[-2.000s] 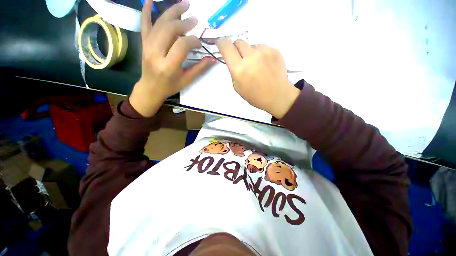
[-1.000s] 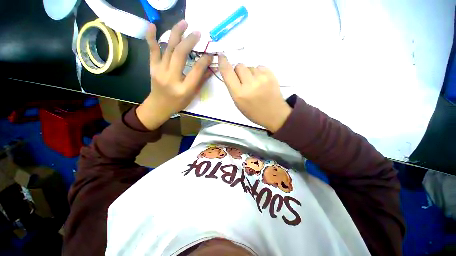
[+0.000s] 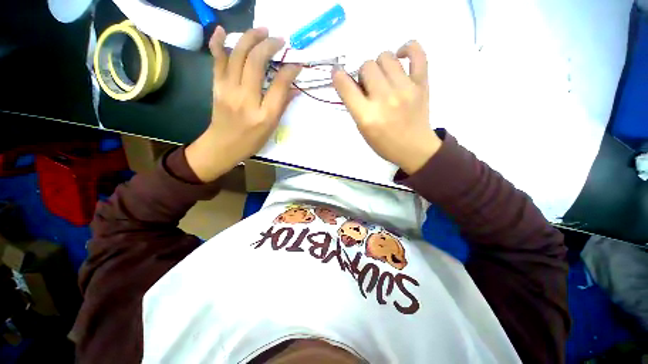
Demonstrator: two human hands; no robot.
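Note:
A white curved housing (image 3: 320,73) lies on the white sheet between my hands, hard to tell from the sheet. My left hand (image 3: 249,96) holds its left end, thumb and fingers on either side. My right hand (image 3: 387,99) has its fingertips at the housing's right part, by the wires. Thin dark and red lead wires (image 3: 316,98) run along and below the housing, one curving towards my right fingers. A bright blue battery cell (image 3: 317,27) lies just above the housing, with a red wire at its lower left end. The fingertips hide part of the housing.
Yellow-cream masking tape rolls (image 3: 132,61) stand on the dark bench at left. Another white curved piece (image 3: 162,25) lies above them, beside a blue object (image 3: 203,11). A white disc (image 3: 69,7) is at the top left. A red crate (image 3: 67,183) is below the bench.
My right hand has moved right along the housing, away from my left hand. More of the housing and a longer dark wire now show between the hands.

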